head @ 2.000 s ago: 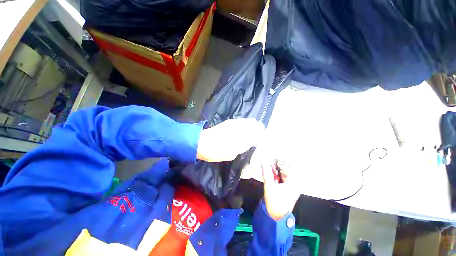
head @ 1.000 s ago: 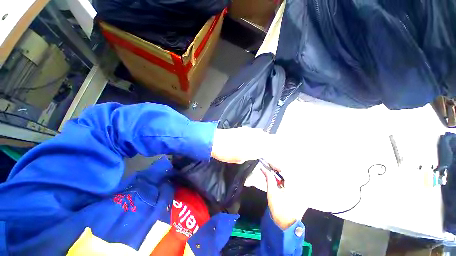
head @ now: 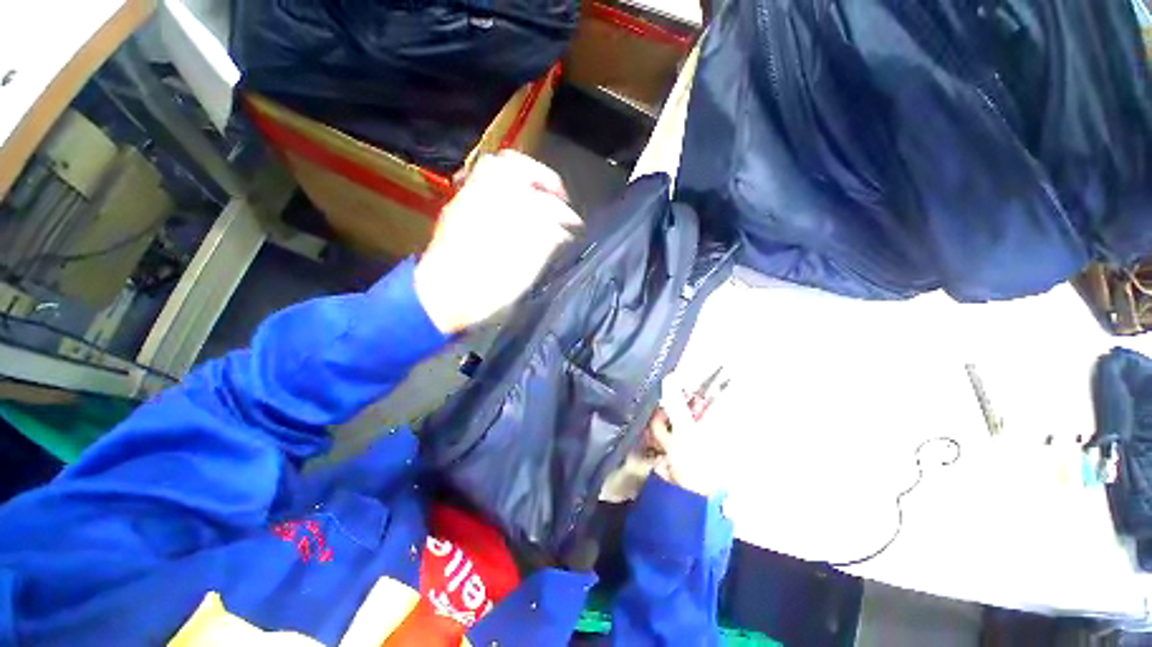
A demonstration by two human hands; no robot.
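A dark navy bag body point(head: 556, 392) lies over my lap and against the white table's edge, its zipper point(head: 666, 348) running along the right side. My left hand point(head: 499, 240) is raised off the bag, beside its upper left and in front of the carton. Its fingers look curled, but glare hides whether they hold anything. My right hand point(head: 682, 453) is at the bag's right edge, overexposed and partly lost against the white table. It holds small thread snips with red on them point(head: 702, 394), blades pointing up and right.
A big heap of dark bags point(head: 910, 152) covers the table's far side. On the white table point(head: 809, 379) lie a thin dark cord point(head: 902, 506) and a narrow stick point(head: 983, 399). A brown carton with red tape point(head: 341, 190) holds dark bags. A dark bundle point(head: 1128, 436) lies at right.
My left hand has left the bag's zipper edge and moved up and left towards the carton. My right hand stays near the bag's right edge, and the snips now point up.
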